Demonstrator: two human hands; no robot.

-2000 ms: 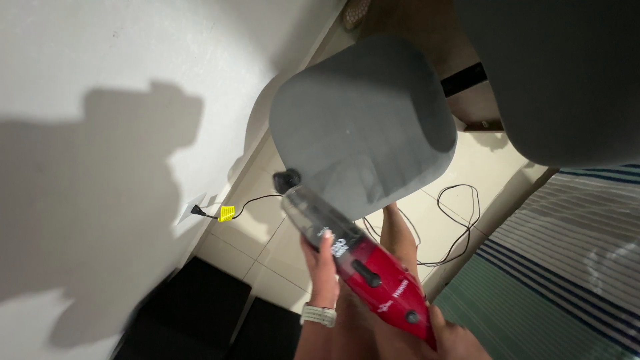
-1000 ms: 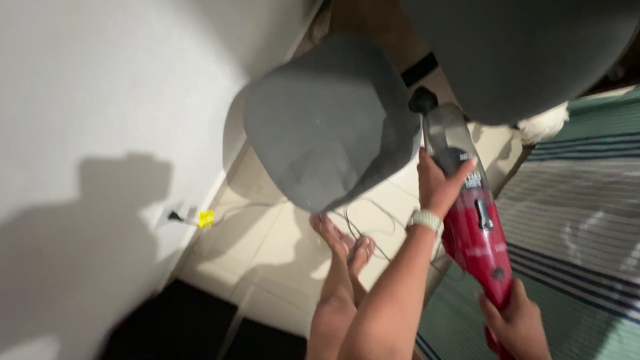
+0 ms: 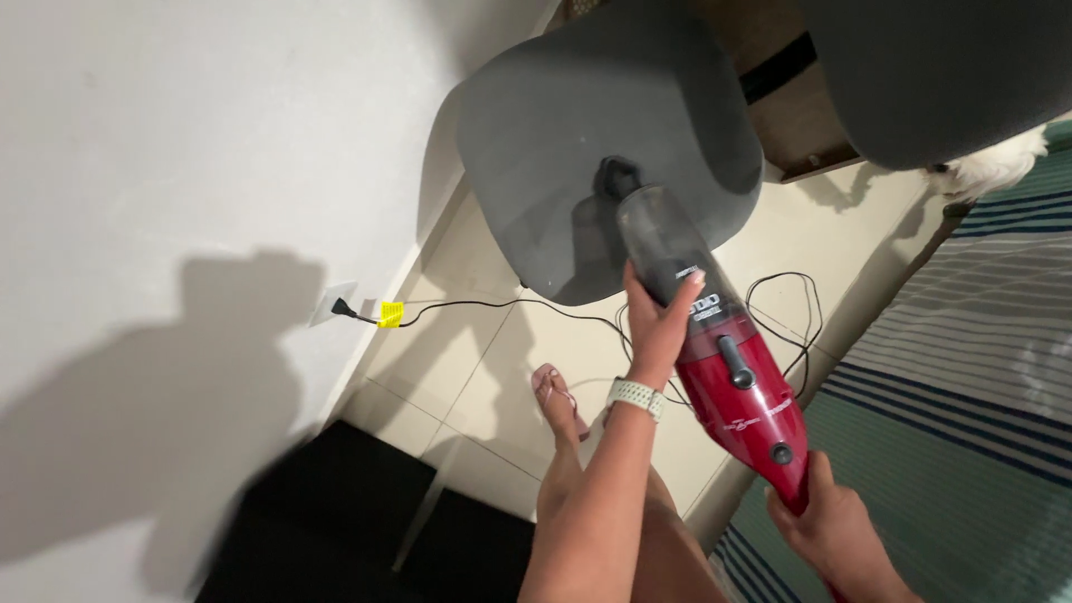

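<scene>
A red and black handheld vacuum cleaner (image 3: pixel 737 368) slants across the view, its clear dust container toward the top. My left hand (image 3: pixel 662 322), with a pale watch band at the wrist, grips the container's side, thumb on top. My right hand (image 3: pixel 829 519) is closed around the red rear handle at the lower right. The black nozzle (image 3: pixel 620 177) is over the grey upholstered chair seat (image 3: pixel 553 109); whether it touches the fabric I cannot tell. A black power cord (image 3: pixel 469 302) with a yellow tag (image 3: pixel 391 315) runs along the floor from a plug (image 3: pixel 341 307) in the wall outlet.
A second grey chair (image 3: pixel 946 75) stands at the upper right, with a white furry animal (image 3: pixel 997 167) beside it. A striped bedspread (image 3: pixel 946 377) covers the right side. The wall (image 3: pixel 209 151) is at left, above a black object (image 3: pixel 335 502). Cord loops lie on the tiled floor.
The vacuum cleaner, held in both hands throughout, has moved left from the right edge of the chair seat to over its middle. More of the white animal shows now.
</scene>
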